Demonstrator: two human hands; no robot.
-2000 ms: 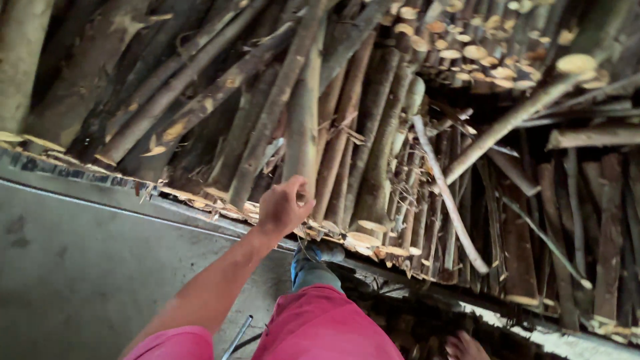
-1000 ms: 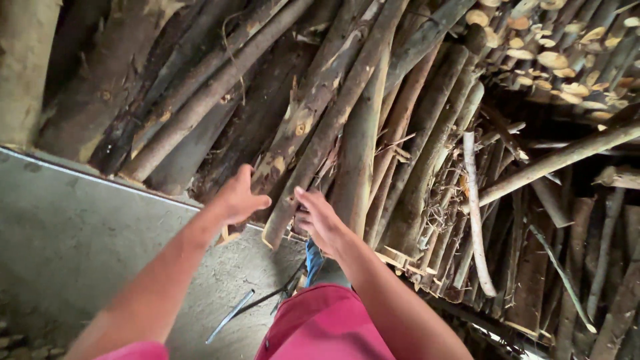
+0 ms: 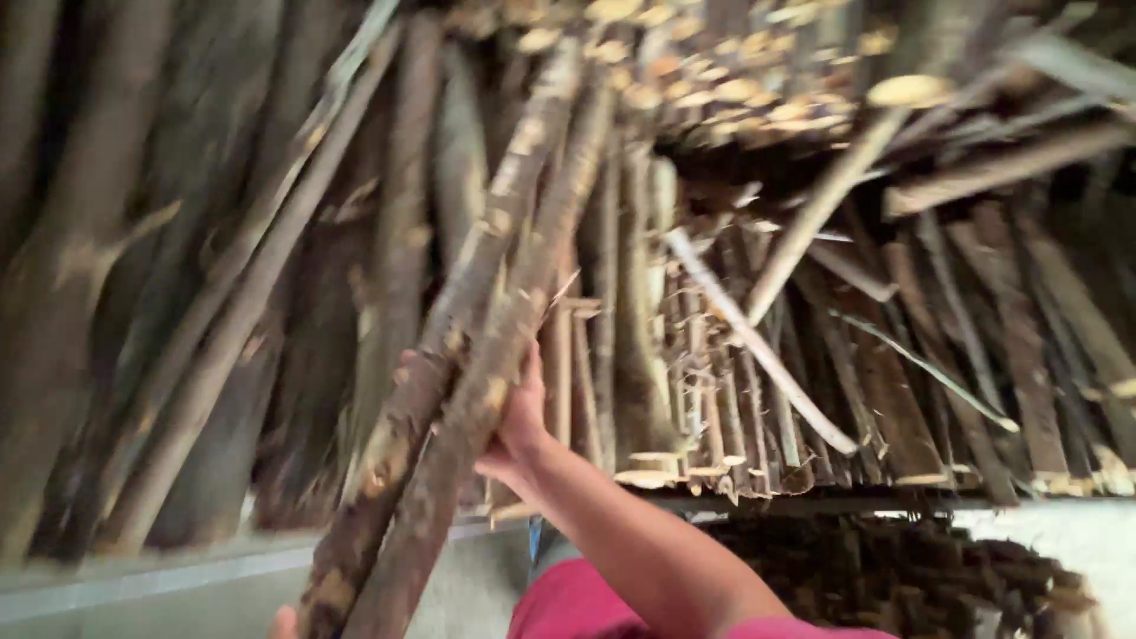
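Two long wooden logs with rough brown bark, the left one (image 3: pixel 444 328) and the right one (image 3: pixel 501 346), lie side by side, slanting from the bottom left up over the pile. My right hand (image 3: pixel 522 413) grips the pair from the right and beneath, its fingers partly hidden by the wood. At the bottom edge only a small part of my left hand (image 3: pixel 284 623) shows, beside the logs' lower ends; whether its fingers are closed on them is hidden.
Stacked logs (image 3: pixel 80 248) fill the left, with thinner branches (image 3: pixel 710 399) at centre right. A peeled pale stick (image 3: pixel 763 346) and a thicker pole (image 3: pixel 825 213) lie across the stack. Below, a metal edge (image 3: pixel 177 572) borders the pile; dark wood pieces (image 3: pixel 896 577) lie lower right.
The two logs now stand out over the pile, their lower ends nearer me, with my right hand around them. My left hand has gone down to the bottom edge. The view has shifted.
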